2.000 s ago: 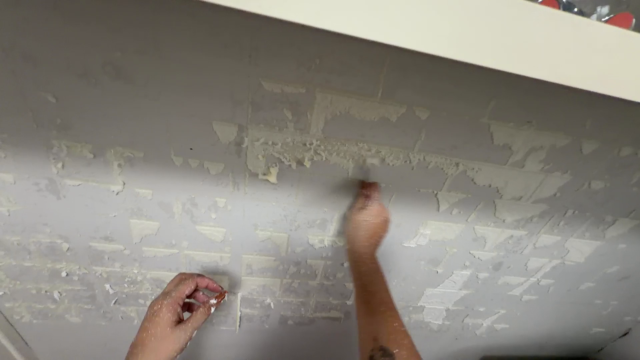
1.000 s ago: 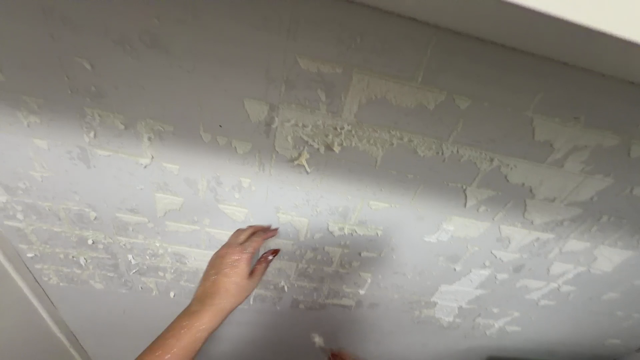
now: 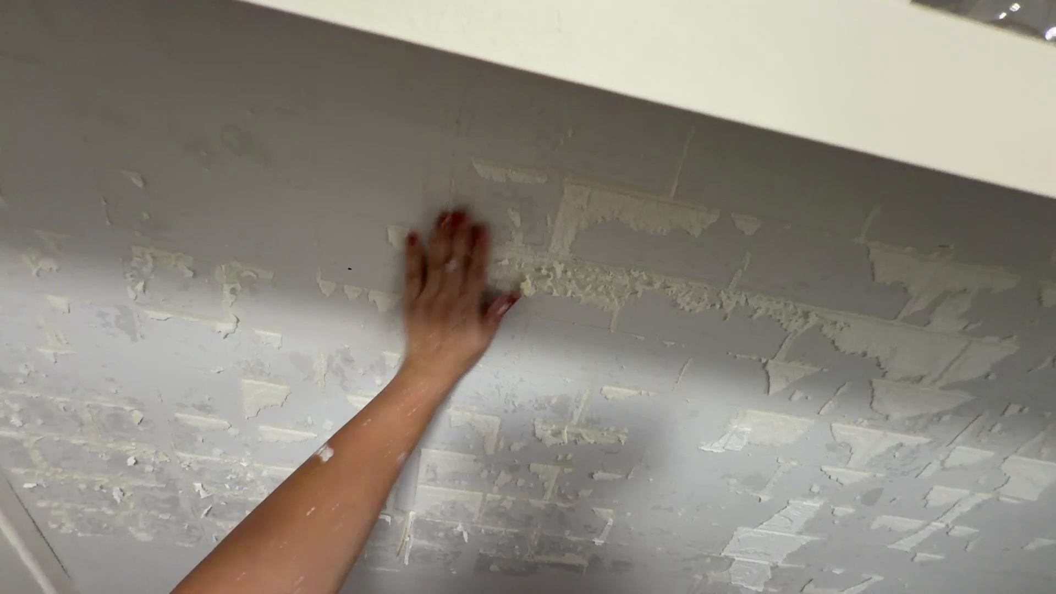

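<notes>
My left hand (image 3: pixel 448 289) lies palm down against the grey wall surface (image 3: pixel 330 165), fingers apart and blurred, with nothing seen in it. Its thumb reaches the left end of a long strip of rough, crumbly cream residue (image 3: pixel 610 282). White flecks cling to the forearm. Thin cream patches (image 3: pixel 635 210) with ragged edges are up and to the right of the hand. My right hand is out of view.
A cream-white ledge or panel edge (image 3: pixel 701 74) crosses the top of the view, with shiny items (image 3: pixel 1011 15) beyond it at the top right. More peeling patches (image 3: pixel 775 536) cover the lower surface. A pale edge (image 3: pixel 25 532) stands at the lower left.
My left hand has moved up the surface to the rough strip. My right hand, over the surface two seconds ago and low in view one second ago, has left the view.
</notes>
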